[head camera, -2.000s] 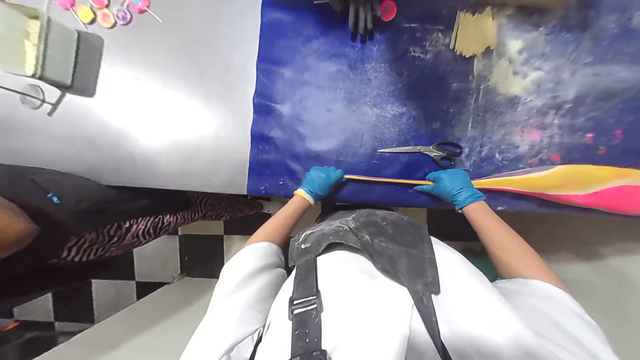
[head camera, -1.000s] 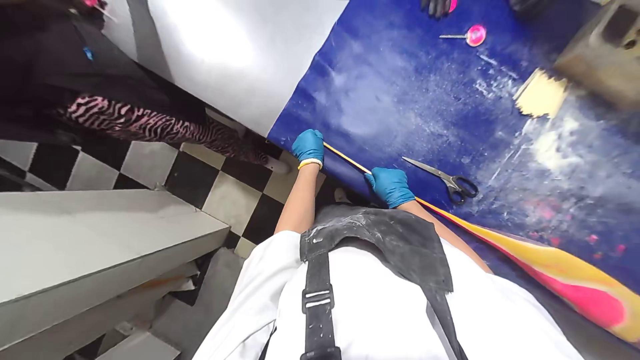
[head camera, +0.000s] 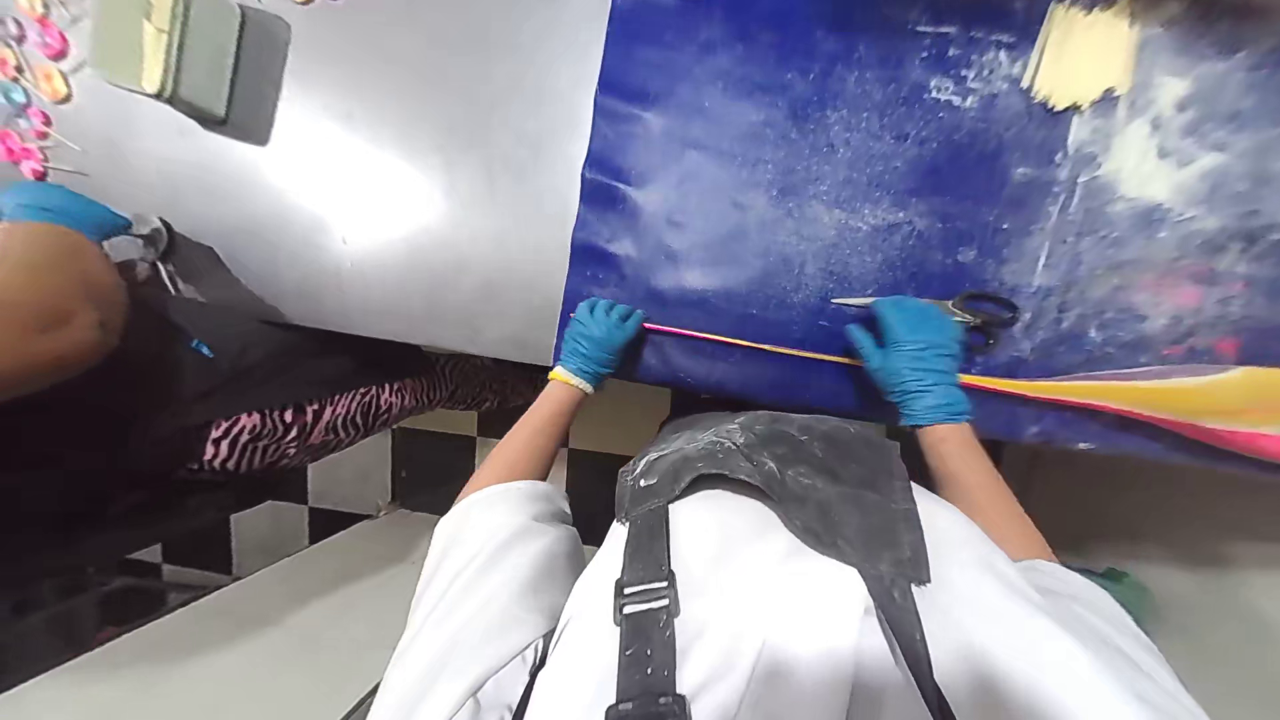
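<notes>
A long striped rope of pulled candy, yellow, pink and white, runs along the near edge of the blue mat and widens at the right. My left hand, in a blue glove, is closed around its thin left end near the mat's left edge. My right hand, gloved too, lies over the rope where it starts to thicken; whether the fingers grip it is hidden. Scissors with black handles lie just beyond my right hand, which covers part of them.
At the left a co-worker's gloved hand rests near lollipops on the metal table. A grey-green container stands there. A pale yellow piece lies at the mat's far right. A light ledge is at lower left.
The thin stretch of candy between my hands is longer than two seconds ago, with my hands farther apart. The view swung round and back. A co-worker's gloved hand now shows at the left.
</notes>
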